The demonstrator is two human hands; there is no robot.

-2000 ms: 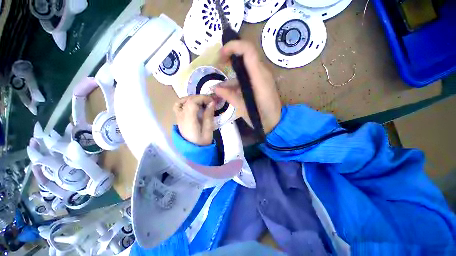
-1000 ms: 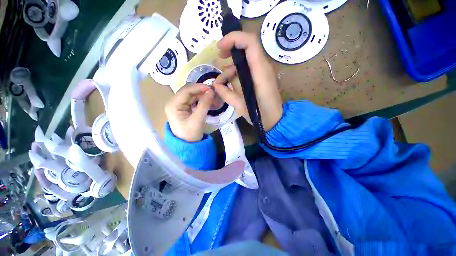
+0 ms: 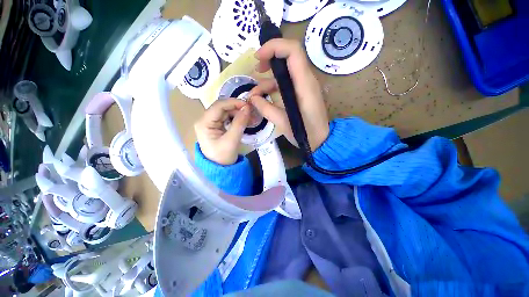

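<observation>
My right hand [image 3: 299, 87] holds the black soldering iron [image 3: 284, 81] between thumb base and index finger, its tip pointing up and away. My right fingertips meet those of my left hand [image 3: 223, 129] over the speaker plate [image 3: 259, 134], a white disc with a broken dark ring. What the fingertips pinch is too small to tell. The plate lies partly on a pale yellow block [image 3: 232, 68]. The large white headband [image 3: 152, 110] with pink inner pad arches at the left. Its open ear-cup housing [image 3: 203, 255] shows a small circuit board [image 3: 187, 230] inside.
White perforated plate [image 3: 223, 29] and a plate with a driver [image 3: 325, 55] lie beyond my hands. A curved shiny wire [image 3: 400, 94] and dark specks lie on the brown board. A blue tray [image 3: 484, 81] stands at the upper right. Other headphones [image 3: 87, 203] are piled at the left.
Over the last two seconds my left hand has turned and its fingertips have closed in on my right fingertips. The view has shifted slightly. The iron stays in my right hand.
</observation>
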